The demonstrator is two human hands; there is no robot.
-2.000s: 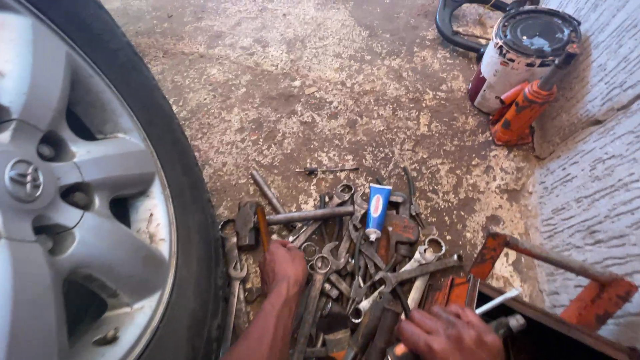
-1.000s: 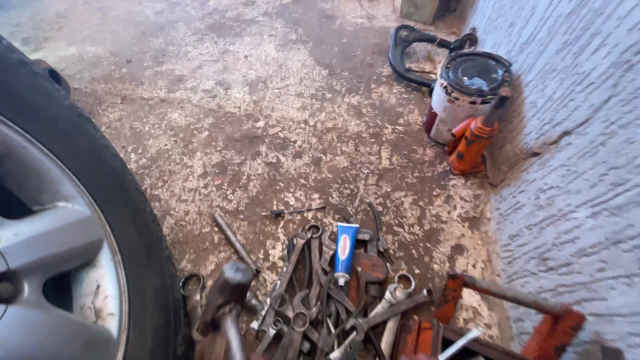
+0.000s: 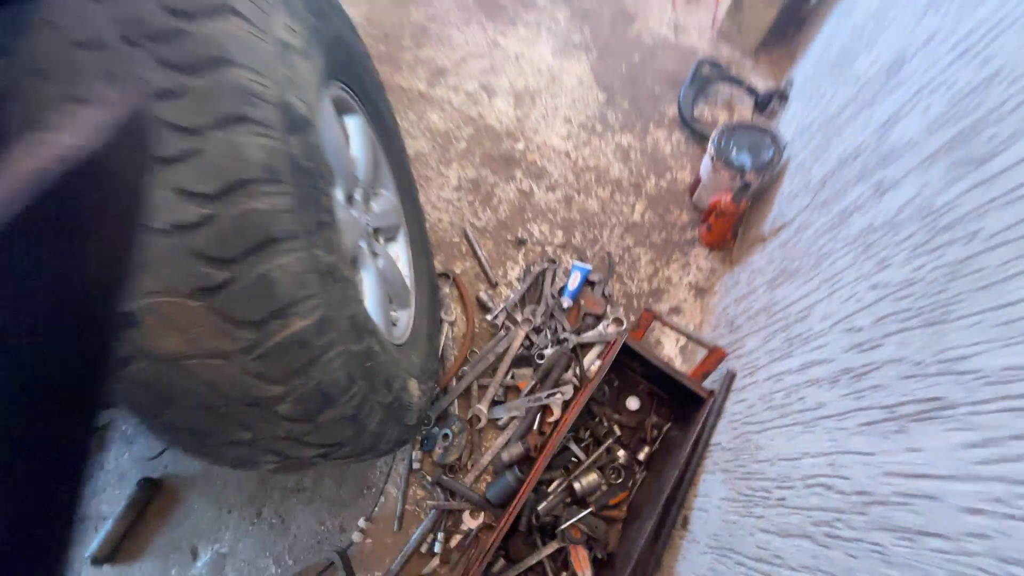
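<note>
Neither of my hands can be made out now; a dark blurred shape fills the left edge. A pile of wrenches and other hand tools (image 3: 512,368) lies on the floor beside the tyre (image 3: 240,240). On top of the pile rests a blue tube (image 3: 576,282). Right of it stands an open metal toolbox (image 3: 676,432) holding sockets (image 3: 588,482), bars and other tools. A metal rod (image 3: 480,256) lies just beyond the pile.
By the ribbed wall (image 3: 880,320) at the right stand a paint-stained can (image 3: 746,150) and an orange bottle jack (image 3: 722,220). A black C-shaped frame (image 3: 694,96) is behind them. A metal cylinder (image 3: 124,520) lies on the floor at lower left.
The view has swung strongly, showing the tyre tread and more of the toolbox. Both hands were at the tools two seconds ago, one by a hammer; neither hand nor the hammer is discernible now.
</note>
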